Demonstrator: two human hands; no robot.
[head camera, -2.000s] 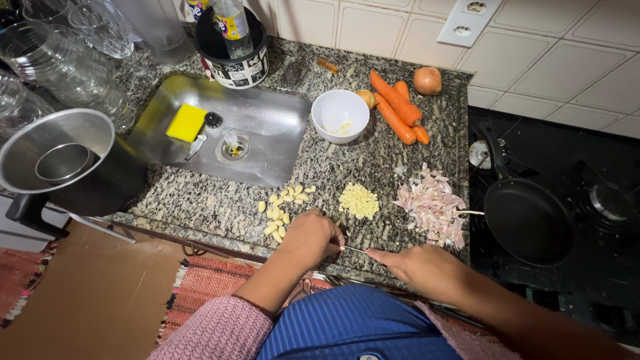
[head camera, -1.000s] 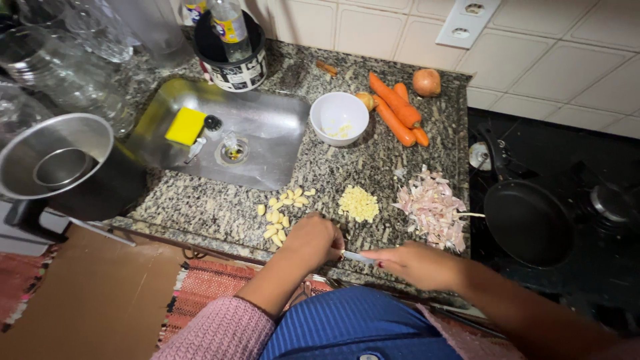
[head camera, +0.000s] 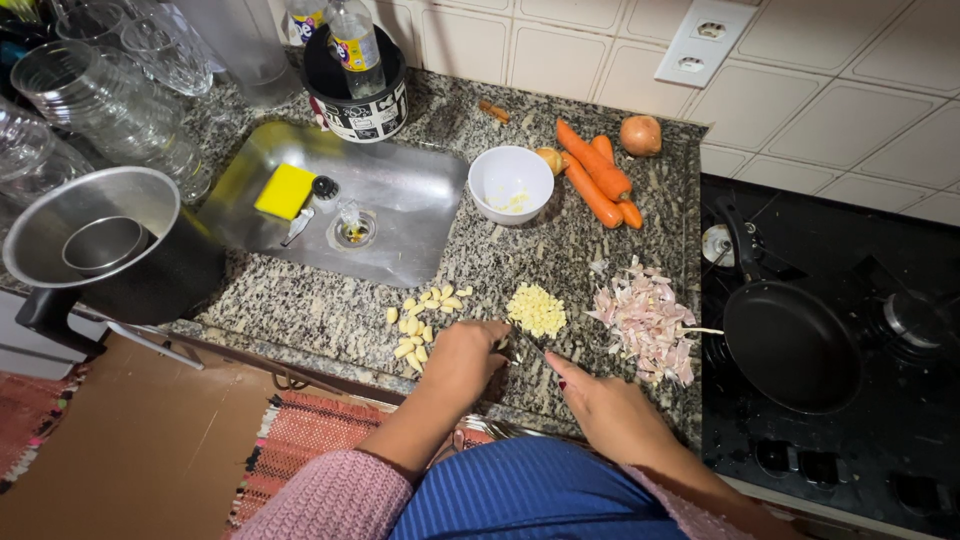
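Observation:
My right hand (head camera: 611, 409) grips a small knife (head camera: 529, 341), its blade angled up and left over the granite counter. My left hand (head camera: 466, 360) is bent at the blade's tip, its fingers pinching something small, mostly hidden, likely garlic. Small pale bits lie on the stone between the hands. Just beyond the blade is a heap of chopped garlic (head camera: 536, 310). Whole peeled garlic cloves (head camera: 411, 326) are scattered to the left of my left hand. A pile of pinkish garlic skins (head camera: 646, 322) lies beyond my right hand, with a thin stalk sticking out to the right.
Behind the garlic stand a white bowl (head camera: 511, 186), carrots (head camera: 592, 180) and onions (head camera: 640, 136). A steel sink (head camera: 397, 202) holds a yellow sponge (head camera: 285, 191). Left are a large pot (head camera: 172, 277) and glass jars (head camera: 112, 112). On the stove at right sits a black frying pan (head camera: 791, 345).
Both hands have moved away from the counter's front edge, toward the chopped garlic. The knife, nearly level before, now slants up toward the heap.

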